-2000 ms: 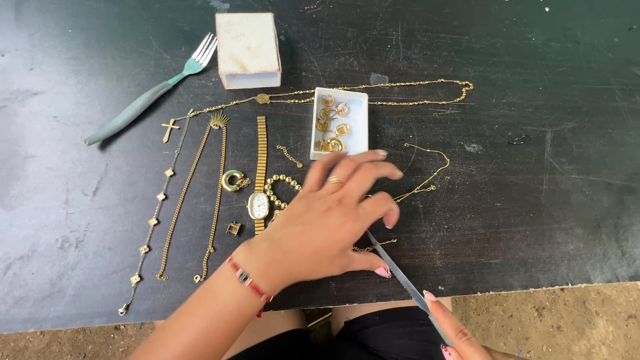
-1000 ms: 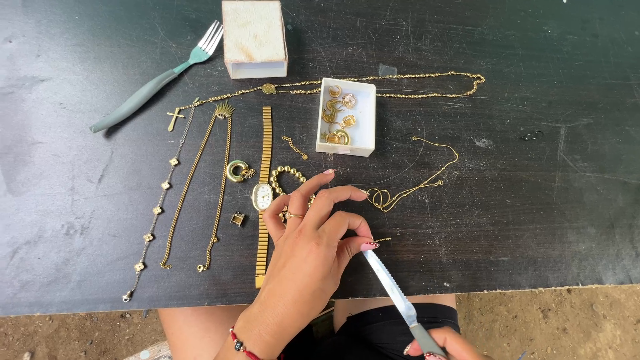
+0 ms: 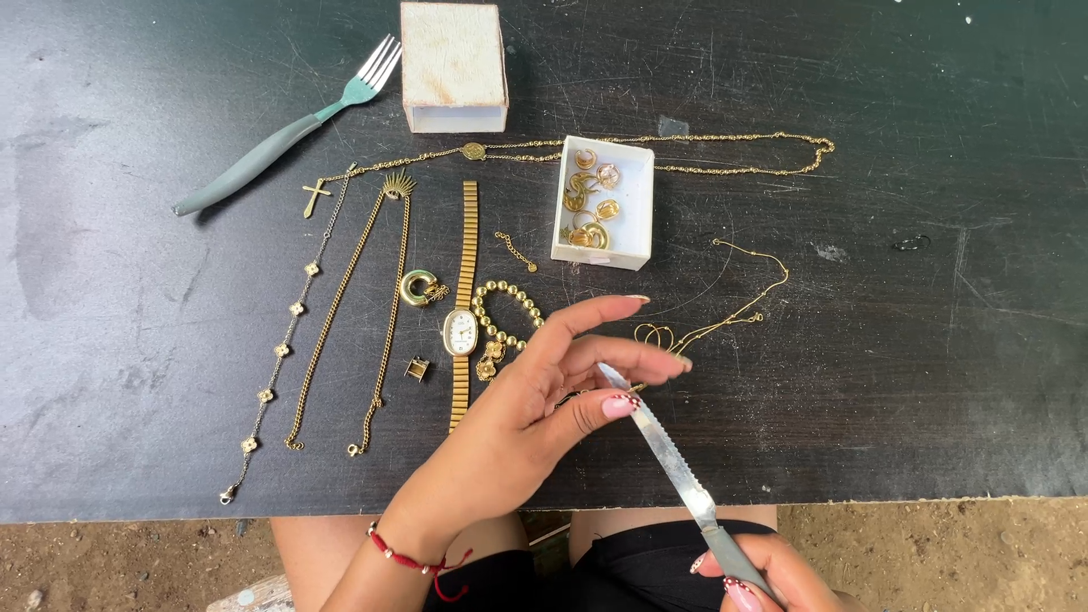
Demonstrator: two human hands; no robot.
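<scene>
My right hand (image 3: 765, 578) grips the grey handle of a serrated table knife (image 3: 671, 455) near the table's front edge. My left hand (image 3: 544, 399) is at the blade's tip, its thumb against the blade and the other fingers spread above; a bit of gold chain shows by the thumb. Left of that hand lie a gold bead bracelet (image 3: 480, 304), a gold wristwatch (image 3: 460, 331), a gold hoop earring (image 3: 416, 289) and a small square gold piece (image 3: 417, 368). A thin gold chain (image 3: 739, 316) lies beyond the fingertips. The hand hides part of the jewelry.
A white box tray (image 3: 625, 204) holds rings and earrings. Its cover (image 3: 453, 64) stands beside a grey-handled fork (image 3: 255, 161). A long beaded necklace with a cross (image 3: 316, 197), a sunburst-pendant necklace (image 3: 398, 185), a clover bracelet (image 3: 282, 350) and a short chain (image 3: 515, 252) lie around.
My left hand, earlier beside the white tray, has come down to the knife tip. Its fingers have lifted and spread since a second ago. My right hand keeps holding the knife.
</scene>
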